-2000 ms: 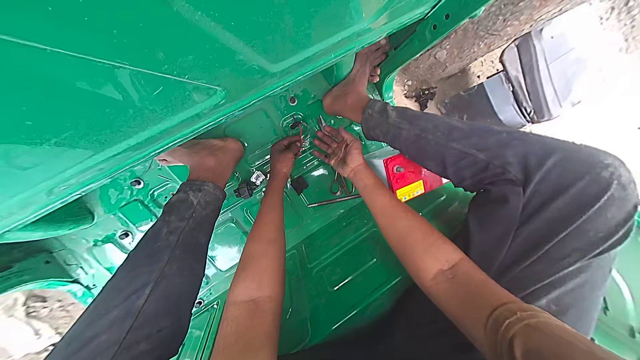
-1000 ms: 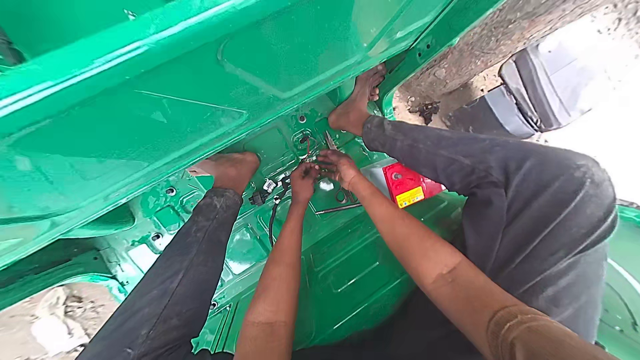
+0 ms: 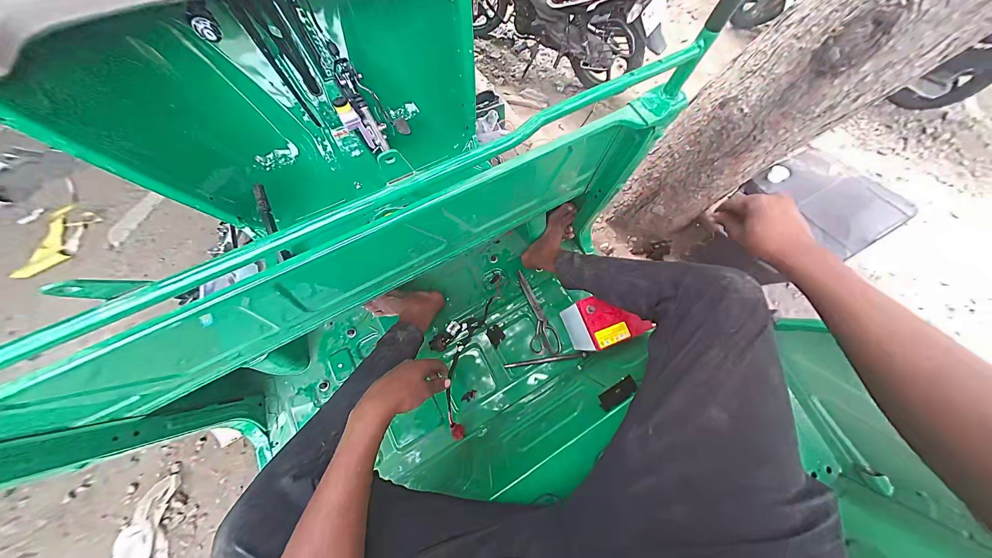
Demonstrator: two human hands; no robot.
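Note:
My left hand (image 3: pixel 404 385) is over the green metal floor, its fingertips closed on a thin wire harness (image 3: pixel 452 395) that ends in a red connector (image 3: pixel 458 431). Black connectors (image 3: pixel 457 332) lie just above this hand, and the wiring runs up toward a hole in the floor. My right hand (image 3: pixel 767 225) is raised at the right, in front of the tree trunk and a dark grey panel; its fingers are curled, and whether they hold anything is unclear. Between my feet lie scissors (image 3: pixel 539 314), a thin metal rod (image 3: pixel 545 360) and a red and white box (image 3: pixel 606 324).
A green sheet-metal wall (image 3: pixel 333 302) crosses in front of my feet. A black flat piece (image 3: pixel 618 394) lies on the floor by my thigh. Beyond the wall stand another green panel (image 3: pixel 232 116), a leaning tree trunk (image 3: pixel 744 116) and a motorcycle (image 3: pixel 589 35).
My hands have parted: the right has swung out to the right, the left has come back toward me with the wire. The view has tilted up, showing the ground beyond the wall.

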